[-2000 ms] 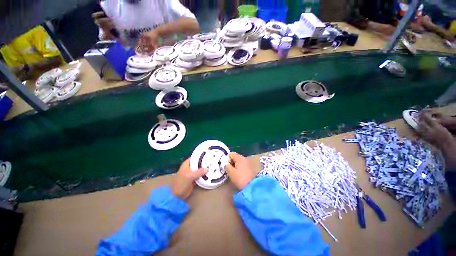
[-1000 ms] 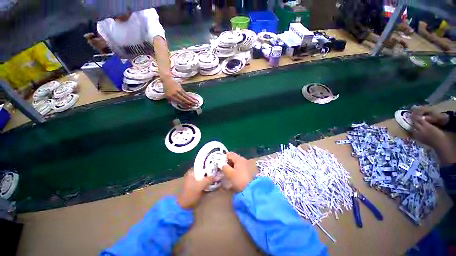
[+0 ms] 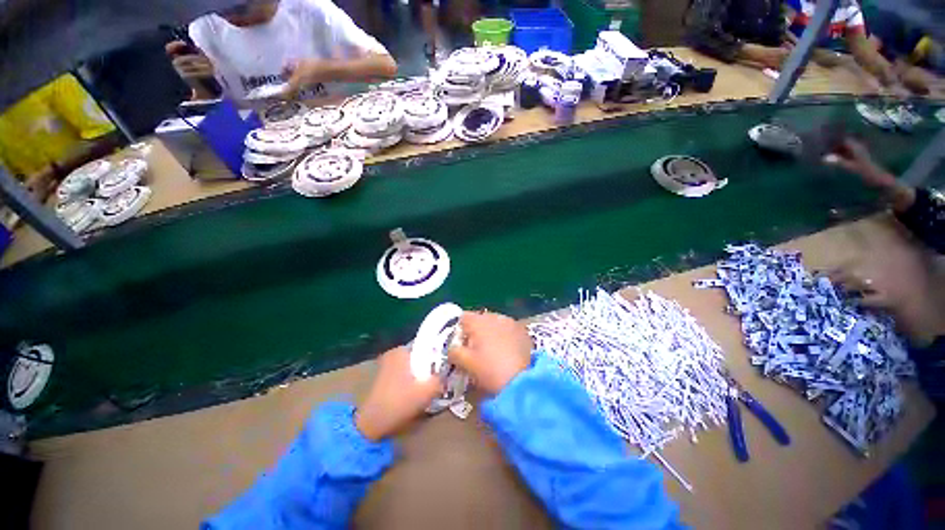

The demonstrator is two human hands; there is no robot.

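Note:
A round white housing (image 3: 434,336) is held tilted above the bench's near side, with a small pale tab at its lower edge. My left hand (image 3: 399,391) grips its lower left. My right hand (image 3: 491,350) is at its right side, with fingers over its face; whether they hold a small part is hidden. A heap of thin white strips (image 3: 632,362) lies right of my right hand. Cutting pliers with blue handles (image 3: 754,419) lie beside it, and a heap of blue-grey strips (image 3: 819,342) lies farther right.
The green conveyor belt (image 3: 539,228) carries spaced discs, one (image 3: 413,267) just beyond my hands. Stacked housings (image 3: 378,116) and a blue holder (image 3: 216,140) stand on the opposite bench, near a person in white. Another person's hands (image 3: 893,280) are at the right edge.
The housing in my hands has turned more edge-on. The near disc on the belt has moved right. The person opposite has drawn an arm back, and the disc it touched has left the belt.

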